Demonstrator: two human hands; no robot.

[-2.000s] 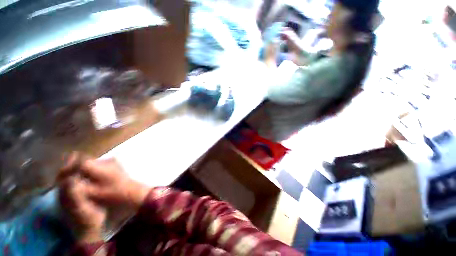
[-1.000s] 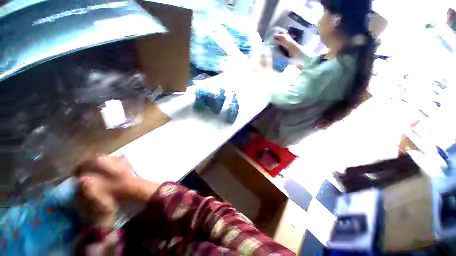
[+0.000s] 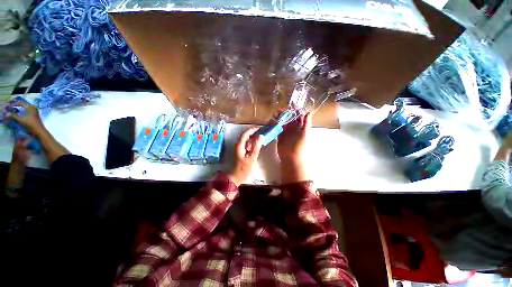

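Note:
My left hand (image 3: pixel 245 152) and my right hand (image 3: pixel 293 141) hold one blue-sleeved coiled cable (image 3: pixel 273 133) between them, in front of the large carton. My left hand grips its lower blue end; my right hand is at the pale loops on the upper right end. Whether a clear box is around it, I cannot tell. Several packed units (image 3: pixel 179 142) stand in a tight row on the white table, blue with orange-red dots and loops at the top. Darker blue sleeved cables (image 3: pixel 412 136) lie in a small group at the right.
The large carton (image 3: pixel 151 50) opens toward me, with clear plastic boxes (image 3: pixel 305 61) inside. A black phone (image 3: pixel 120 142) lies left of the row. A loose cable pile (image 3: pixel 84 36) is far left, a clear bag of cables (image 3: pixel 469 78) far right. People's arms show at both sides. A red stool (image 3: pixel 415 246) is below right.
The view has swung from the right side to straight over the table. My hands, earlier clasped together at the lower left, now hold a blue-sleeved cable. The packed row and phone have come into view.

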